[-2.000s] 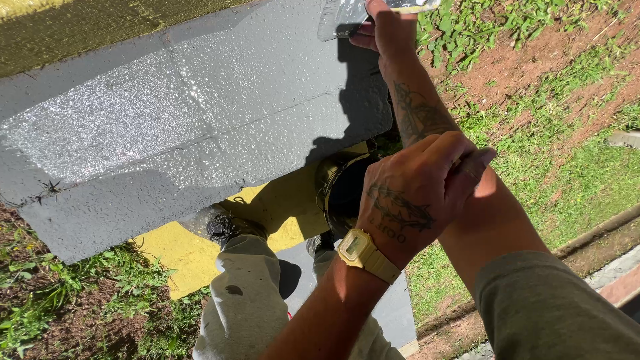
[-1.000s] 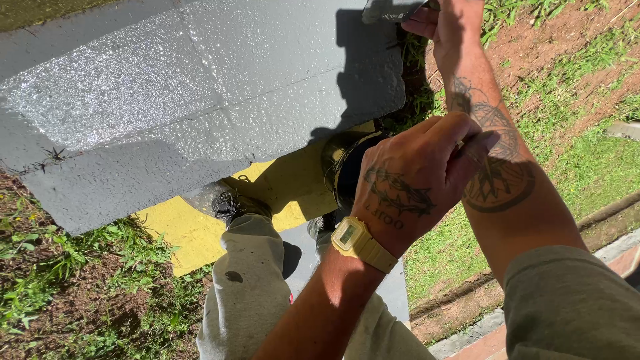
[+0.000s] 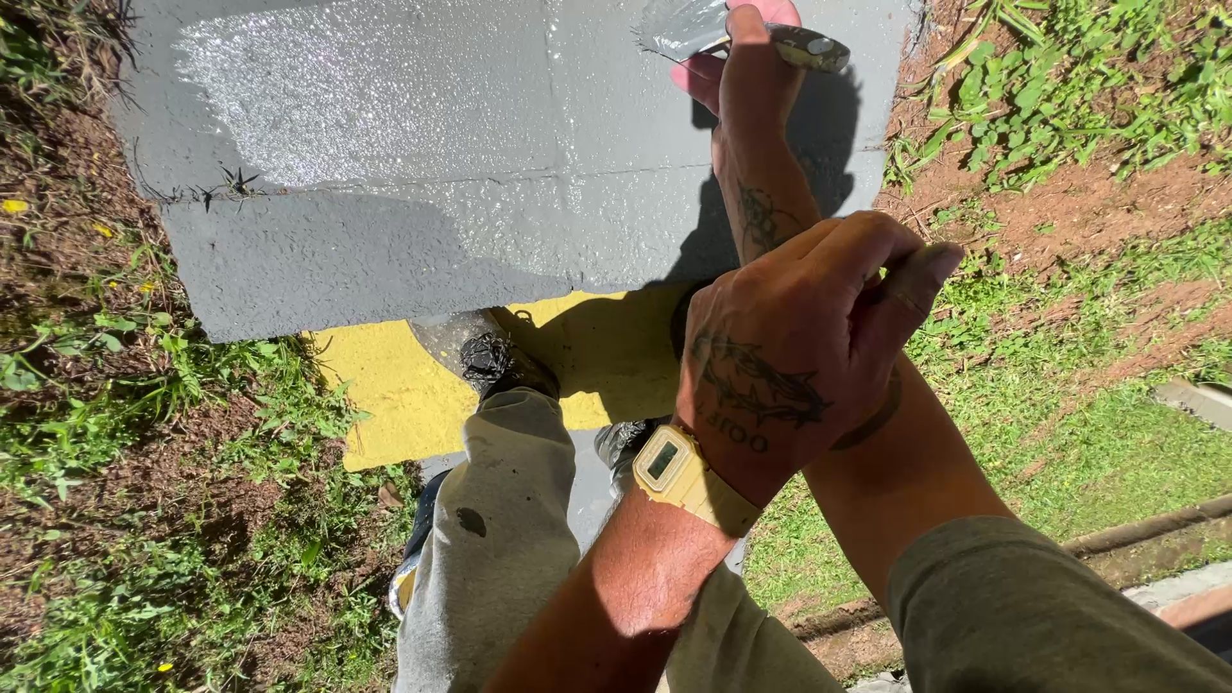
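My right hand [image 3: 751, 87] grips a paintbrush, its grey-coated bristles [image 3: 683, 29] pointing left and its paint-spotted handle [image 3: 813, 48] right, above a grey-painted masonry slab [image 3: 337, 250]. Whether the bristles touch the surface is unclear. Wet grey paint [image 3: 375, 96] glistens on the slab. My left hand [image 3: 799, 337], with a beige digital watch [image 3: 669, 462] on its wrist, is curled up and crosses over my right forearm. Anything inside its fingers is hidden. Behind it, only a sliver of a dark object shows.
Below the slab lies a yellow-painted surface [image 3: 385, 385], with a black-wrapped shoe [image 3: 500, 366] on it. Another grey surface [image 3: 587, 481] shows between my legs. Weeds and soil [image 3: 192, 500] border the left side; grass [image 3: 1116, 414] and red soil [image 3: 1059, 231] lie right.
My right hand and the paintbrush have moved from the slab's right edge to farther left over it. My left hand stays curled near my right forearm. The view has shifted.
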